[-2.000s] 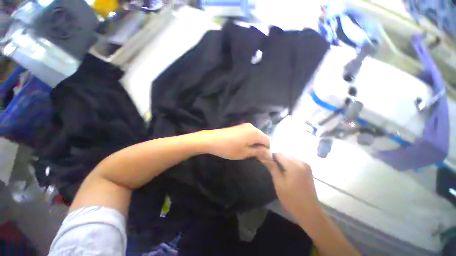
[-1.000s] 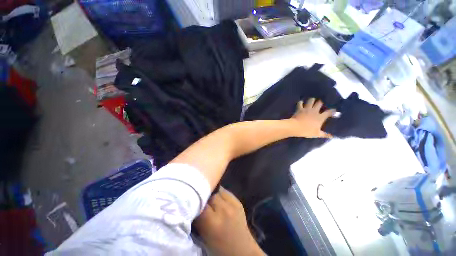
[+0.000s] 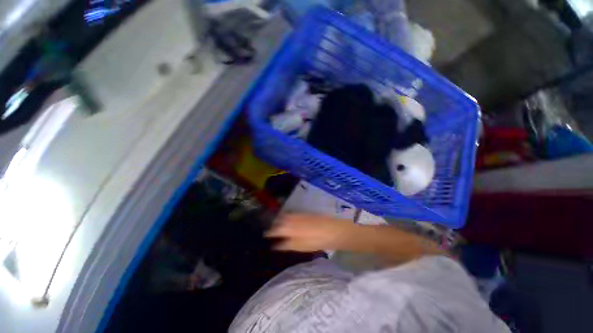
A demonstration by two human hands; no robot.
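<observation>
A blue plastic basket (image 3: 364, 188) stands right of the machine table. A bunched black cloth (image 3: 354, 127) lies in it, with white cone-like pieces (image 3: 413, 170) beside the cloth. My right hand (image 3: 292, 232) is blurred, below the basket's near side and over a dark area, with the forearm reaching in from the right. Its fingers point left; whether they hold anything cannot be told. My left hand is out of the picture.
The white machine table (image 3: 130, 149) with its blue-edged front runs along the left. Dark cloth (image 3: 214, 247) lies below its edge. Red and yellow items show under the basket. A dark red surface (image 3: 527, 224) is at the right.
The view has swung right, from the black garments on the table to the basket. My left hand has left the picture. My right hand is now below the basket.
</observation>
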